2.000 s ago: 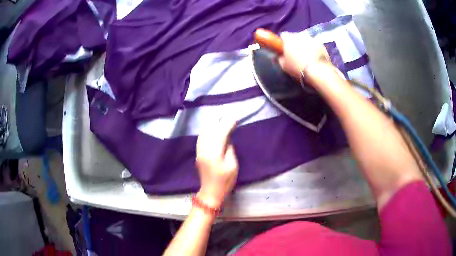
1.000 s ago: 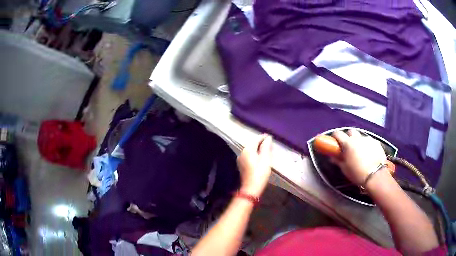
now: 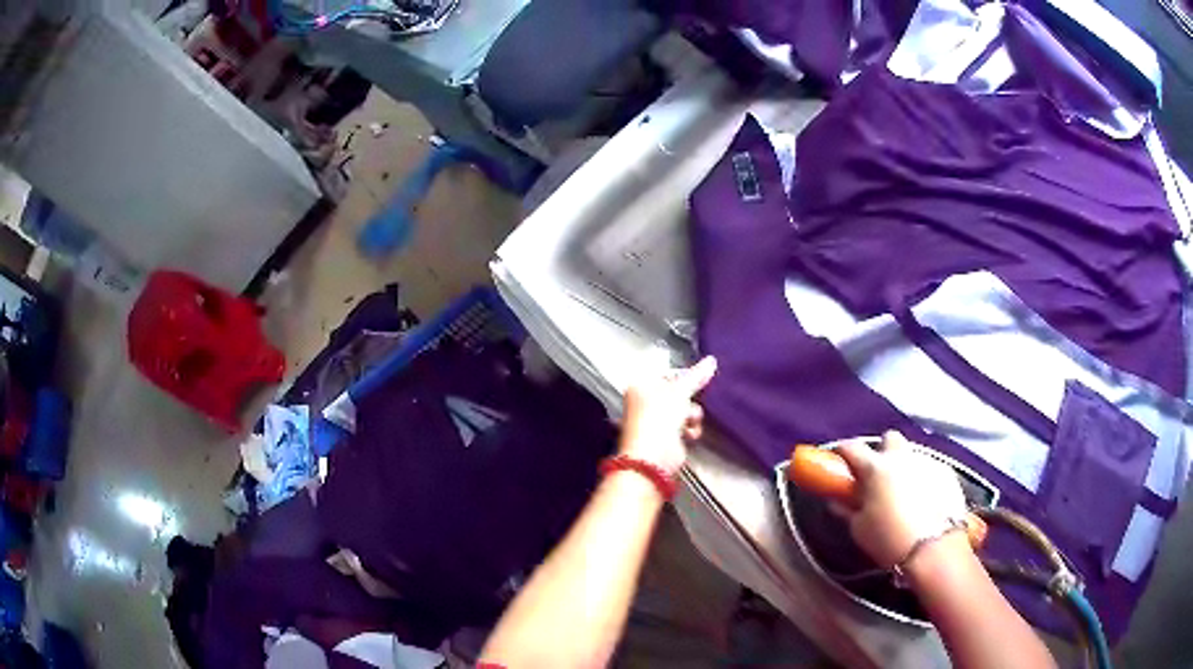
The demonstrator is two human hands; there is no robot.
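Note:
A purple garment piece with white bands lies face up on the pressing table, a small dark label at its left corner and a purple patch pocket over the bands. My right hand grips the orange handle of the steam iron, which lies over the garment's near edge and the table's front edge. My left hand is at the table's front edge, its fingertips at the garment's edge; whether they pinch the cloth I cannot tell.
The pressing table's pale corner is left of the garment. More purple and white cloth lies at the table's far side. A dark purple heap with a blue basket edge is below left. A red plastic stool stands on the floor. A hose trails from the iron.
The view has swung left. The iron has moved from the white bands to the garment's near edge. My left hand has left the cloth's middle for the table's front edge.

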